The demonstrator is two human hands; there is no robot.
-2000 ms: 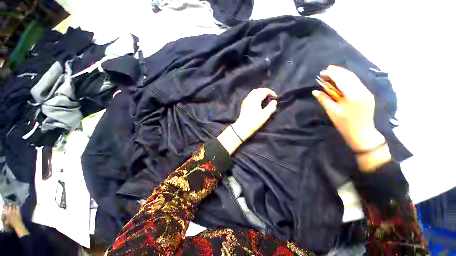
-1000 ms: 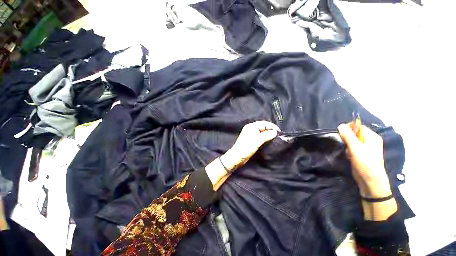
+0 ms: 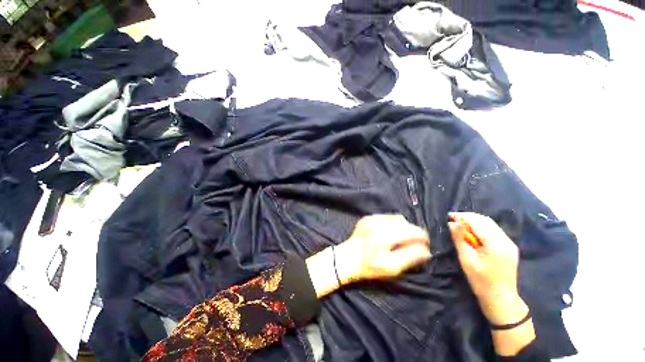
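Note:
A large dark denim garment [image 3: 304, 170] lies spread and creased in front of me, with pale topstitched seams and a short stitched slit right of its middle. My left hand [image 3: 385, 247] is on the garment near its centre, its fingers bent and blurred; the cloth at its fingertips is hard to make out. My right hand [image 3: 489, 256] is just to the right, closed around orange-handled thread snips [image 3: 468, 235], which show between thumb and fingers. The snips' blades are barely visible. The fingertips of both hands are close together but apart.
A heap of dark and grey garments [image 3: 95, 127] lies at the left. White papers [image 3: 42, 283] lie below it. More dark garments [image 3: 537, 27] and a grey turned-back piece [image 3: 452, 49] lie on the white table [image 3: 587, 141] at the far side.
My right hand has moved left and down, closer to my left hand. The strip of cloth stretched between them a second ago is no longer taut. The view shows more of the table's far side.

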